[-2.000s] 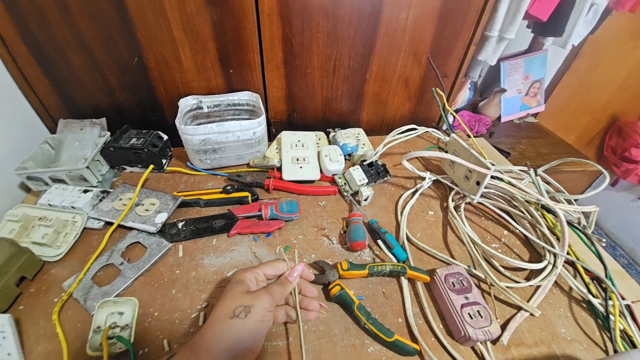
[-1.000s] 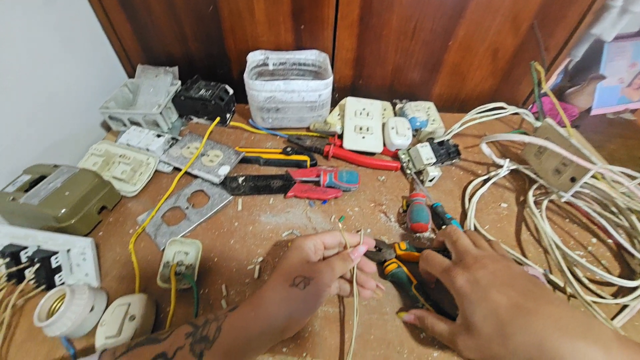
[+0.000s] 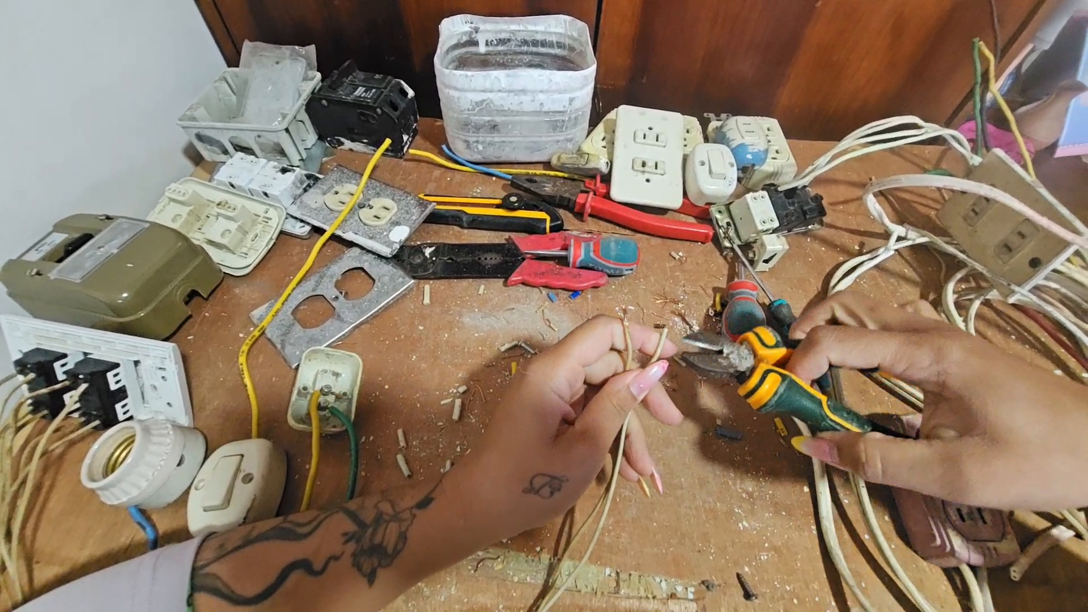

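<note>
My left hand (image 3: 586, 399) pinches two thin cream-coloured wires (image 3: 614, 476) between thumb and fingers. Their tips stand up above the fingertips, and at least one shows bare copper. Just to the right, my right hand (image 3: 909, 391) grips diagonal cutting pliers (image 3: 765, 374) with green and orange handles. The jaws are parted and point left toward the wire tips, with a small gap between. Behind the pliers lie a red and grey screwdriver (image 3: 742, 308) and a teal-handled screwdriver (image 3: 780, 314). The lower part of the pliers' handles is partly hidden by my right hand.
Wire strippers (image 3: 467, 259), red-handled pliers (image 3: 646, 219) and a utility knife (image 3: 493, 214) lie behind my hands. Metal outlet plates (image 3: 331, 302), a lamp socket (image 3: 144, 463) and a switch (image 3: 236, 484) are at left. Coiled cables (image 3: 892, 246) fill the right. A plastic tub (image 3: 515, 89) stands at the back.
My right hand, out of view two seconds ago, has come in and picked up the cutting pliers from the table. The left hand keeps hold of the wires. The view has shifted left.
</note>
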